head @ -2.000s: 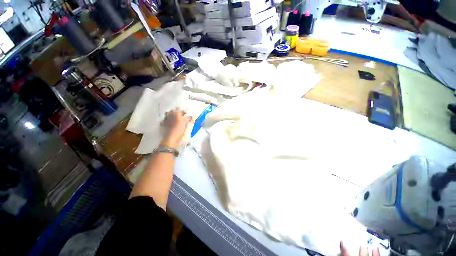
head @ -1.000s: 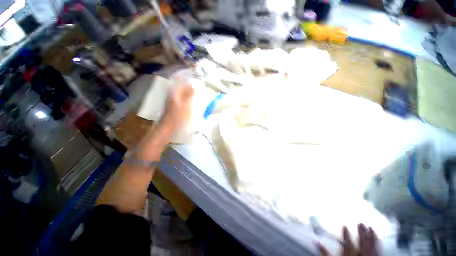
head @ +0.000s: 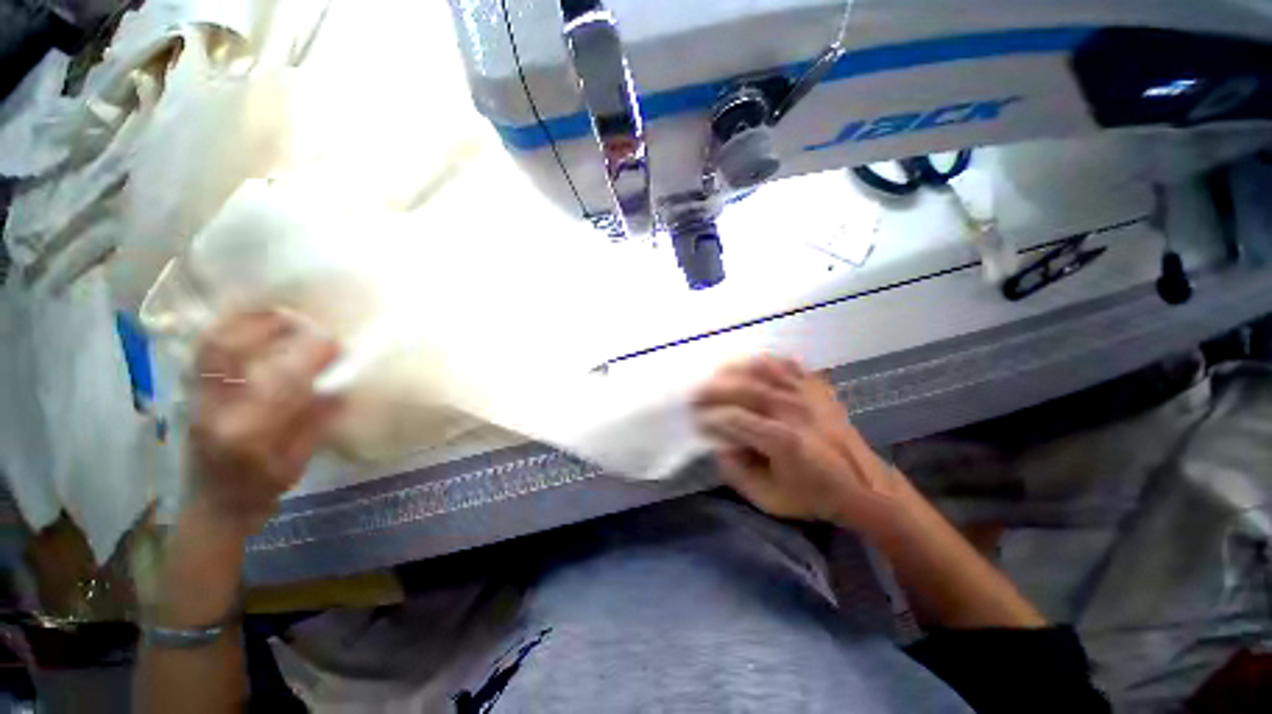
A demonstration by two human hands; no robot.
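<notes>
The cream-white cloth (head: 460,335) lies across the machine table and glares white near the lamp. My left hand (head: 265,398) grips the cloth at left, slightly blurred, with a fold between the fingers. My right hand (head: 781,426) holds a corner of the cloth over the table's front edge. The white sewing machine (head: 963,70) with its blue stripe stands beyond my hands. Its metal guard (head: 610,112) and tension dial (head: 746,140) show; the needle area is lost in glare.
Crumpled cloth pieces (head: 84,279) lie at far left, beside a blue strip (head: 135,356). Black-handled scissors (head: 914,173) and dark thread snips (head: 1053,268) lie right of the needle area. A measuring scale (head: 460,491) runs along the grey front edge. Grey cloth (head: 1172,488) hangs at lower right.
The view has swung right to the machine. My left hand has come from the pieces at far left to the main cloth and grips it. My right hand now holds the cloth's corner.
</notes>
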